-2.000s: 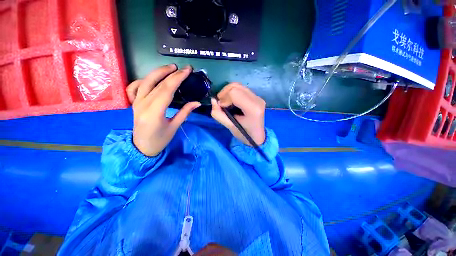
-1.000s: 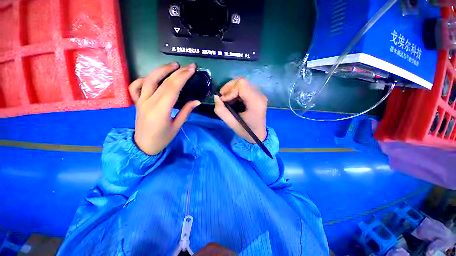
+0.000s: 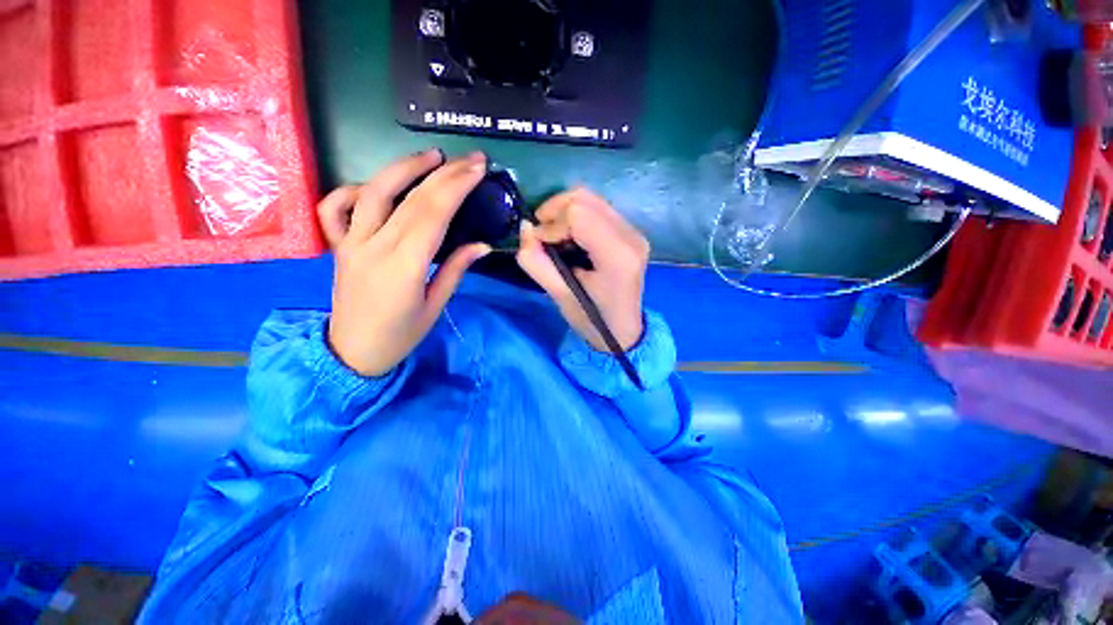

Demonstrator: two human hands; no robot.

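A round black glossy watch case is at the bench's front edge. My left hand grips it from the left, with fingers over its top left side and the thumb below. My right hand holds a thin black stick like a pen. The stick's upper end is at the right side of the case, and its tip is hidden by my fingers. The stick's tail points down and right over my cuff.
A black fixture plate lies on the green bench beyond my hands. A red foam tray with crinkled film is left. A blue box with a looping clear hose is right, beside another red tray.
My right hand and the stick have shifted slightly, and the stick's tail has swung a little left. The case appears slightly turned in my left hand. The whole view has moved slightly.
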